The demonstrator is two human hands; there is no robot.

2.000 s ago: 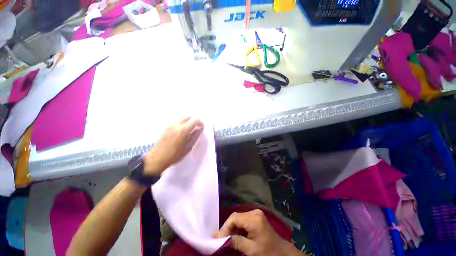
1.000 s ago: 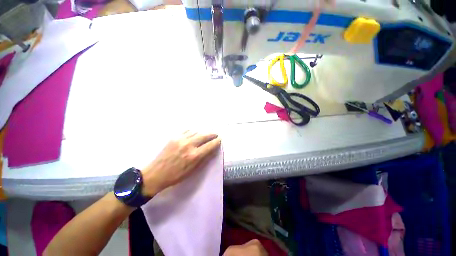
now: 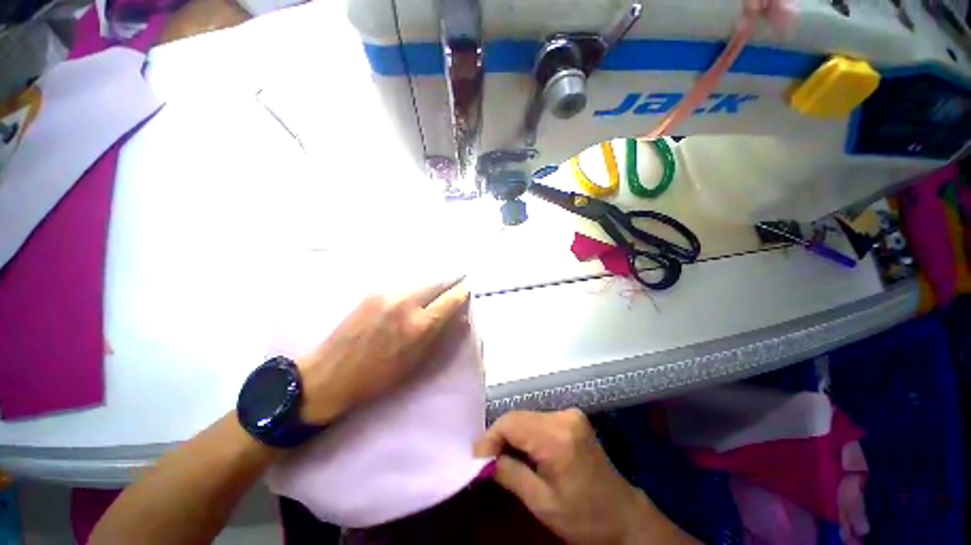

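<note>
A pale lilac fabric panel (image 3: 394, 452) lies over the front edge of the white table, its lower part hanging off. A small magenta edge shows at its lower right corner. My left hand (image 3: 389, 335), with a dark watch on the wrist, lies flat on the panel's upper part, fingers towards the needle area. My right hand (image 3: 543, 458) pinches the lower right corner between thumb and fingers, just off the table edge. The presser foot and needle (image 3: 460, 183) are beyond my left hand, blurred by lamp glare. The white sewing machine head (image 3: 681, 64) stands behind.
Black shears (image 3: 628, 229) lie right of the needle, beside magenta scraps (image 3: 602, 253). Yellow- and green-handled snips (image 3: 649, 168) lie behind. A purple tool (image 3: 830, 251) is at the right. Magenta and pale panels (image 3: 59, 309) lie left. A blue crate (image 3: 905, 426) with fabric is lower right.
The view has moved closer to the machine. The panel's top end and my left hand are further onto the table, nearer the needle. My right hand has come up to the table edge with the corner.
</note>
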